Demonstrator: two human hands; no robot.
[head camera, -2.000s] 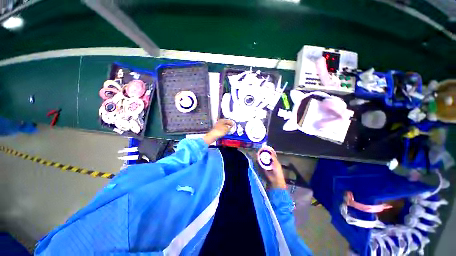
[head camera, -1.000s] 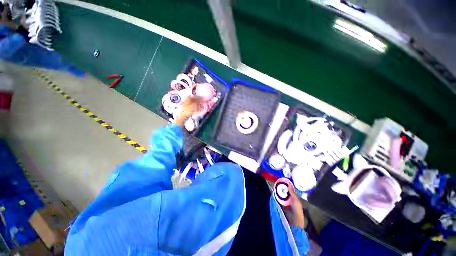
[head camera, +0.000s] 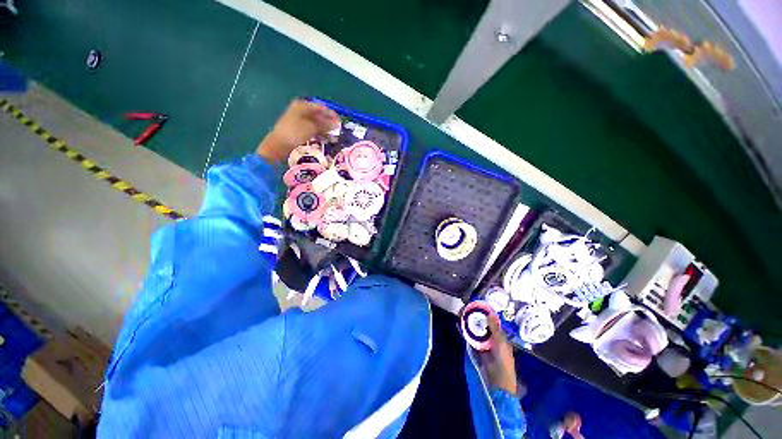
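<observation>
My left hand [head camera: 296, 130] is over the upper left corner of the parts tray [head camera: 400, 135], with its fingers at a small white piece; whether it grips it I cannot tell. The tray holds several pink and white round housings [head camera: 363, 199]. My right hand [head camera: 497, 360] holds a pink round housing [head camera: 477, 325] with a dark ring and pale centre, in front of my body. A second tray [head camera: 414, 214] with a blue rim holds one white ring-like part [head camera: 455, 238] with a dark ring.
White plastic housings [head camera: 557, 273] fill a tray on the right. Beyond are a pale pink-white bag [head camera: 630, 339] and a white device [head camera: 669, 279]. Red-handled pliers [head camera: 150, 125] and a small round dark part [head camera: 93, 59] lie on the green bench at the left. A grey post [head camera: 480, 56] stands behind the trays.
The view has turned and shifted left. My left hand has moved from the white parts tray to the pink discs, then to that tray's far left corner. My right hand still holds the pink housing.
</observation>
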